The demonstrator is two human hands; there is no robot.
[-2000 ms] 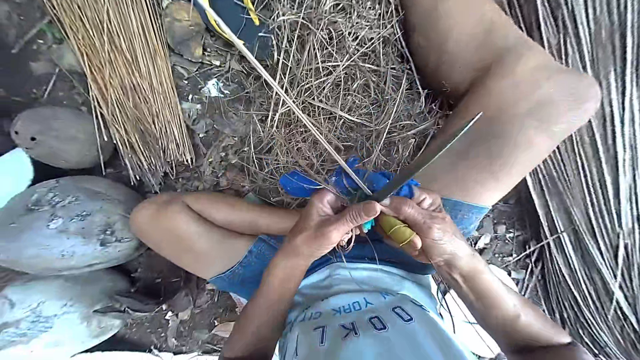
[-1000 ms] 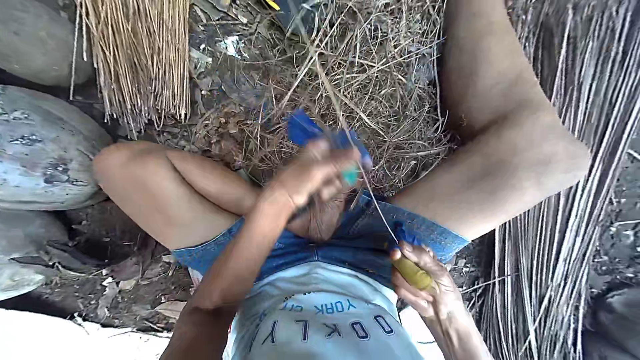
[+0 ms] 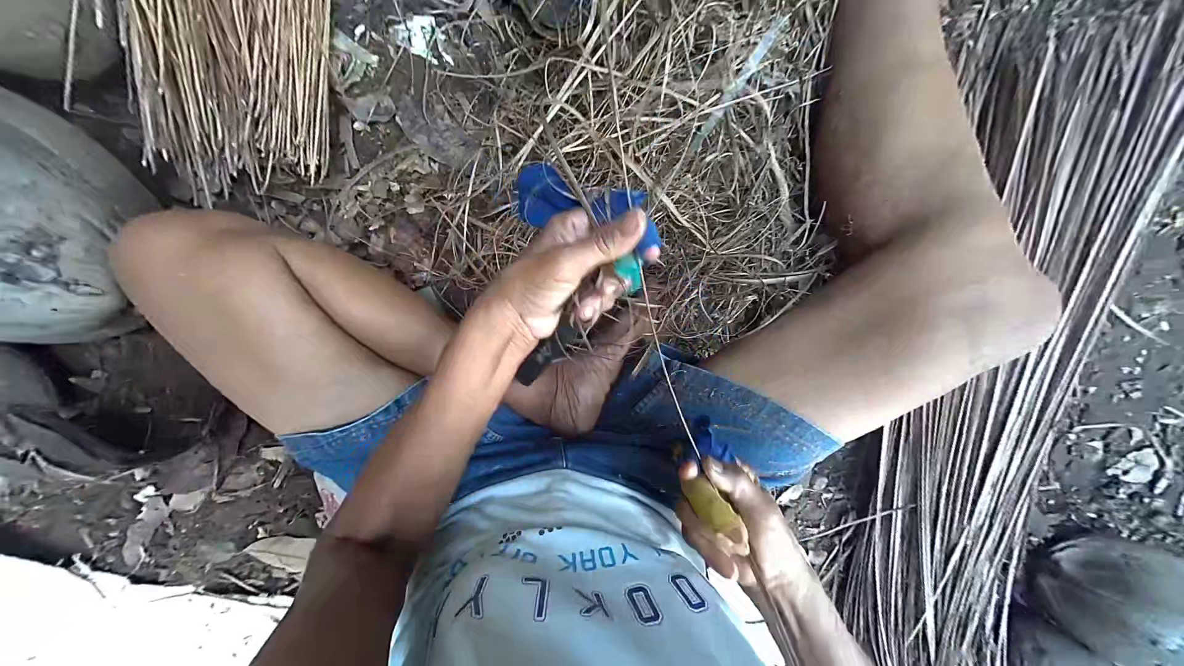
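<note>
My left hand (image 3: 578, 268) is closed around a blue cloth (image 3: 546, 194) and a green piece (image 3: 629, 274), above my bare foot (image 3: 573, 388). A thin strand (image 3: 666, 370), perhaps a leaf midrib, runs from it down to my right hand (image 3: 731, 509). That hand grips a yellow-green handle (image 3: 712, 507) in front of my denim shorts, with a bit of dark blue material (image 3: 708, 439) at its upper end. The blade seen earlier on this side cannot be made out. Thin stalks extend upward from my left hand.
Dry shavings and fibres (image 3: 721, 120) lie between my legs. A bundle of thin tan sticks (image 3: 231, 83) is at the upper left, coconut-like husks (image 3: 55, 222) at the far left. A long bundle of grey-brown sticks (image 3: 962, 462) lies right of my leg, with another husk (image 3: 1110, 592) beyond.
My hands were together two seconds ago and are now apart, the right one lower and nearer my body. The blade visible earlier beside my right hand is no longer distinct.
</note>
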